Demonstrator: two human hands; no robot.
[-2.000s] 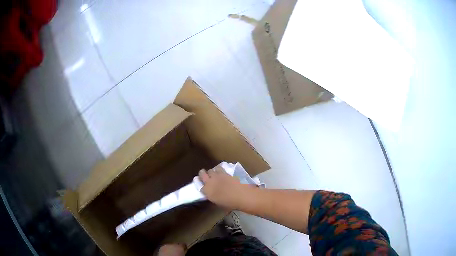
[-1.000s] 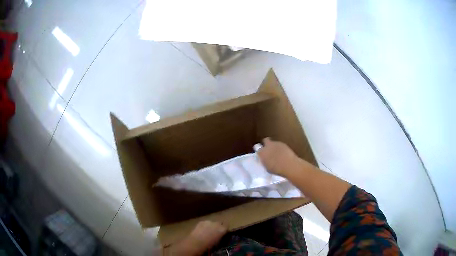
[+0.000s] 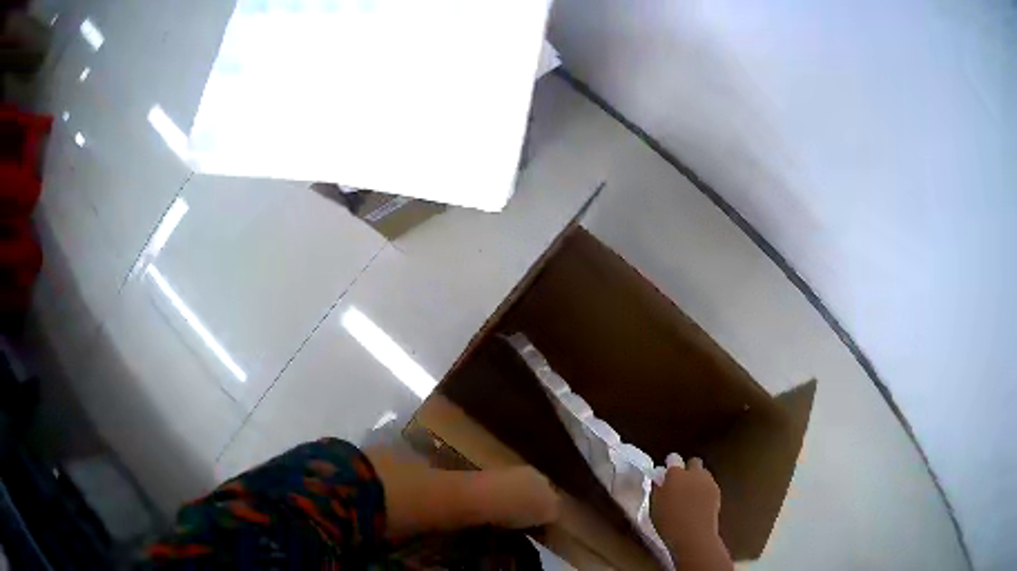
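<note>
An open brown carton [image 3: 658,323] stands on the floor in front of me, turned at an angle. A white moulded sheet with a scalloped edge [image 3: 580,424] stands on edge inside it, running from the back left towards me. My right hand [image 3: 686,507] grips the near end of the sheet, with its fingertips over the edge. My left hand [image 3: 519,496] is blurred and lies over the carton's near left side; its fingers are not clear. The carton's bottom is in shadow.
A large flat white sheet [image 3: 368,89] lies over another brown carton [image 3: 407,218] at the upper left. Red objects [image 3: 20,190] stand at the far left edge. A pale wall [image 3: 892,201] rises on the right. Dark items lie at the lower left.
The carton has turned and now sits lower right in view. The white moulded sheet has turned with it, still in my right hand. My left forearm has come further into view.
</note>
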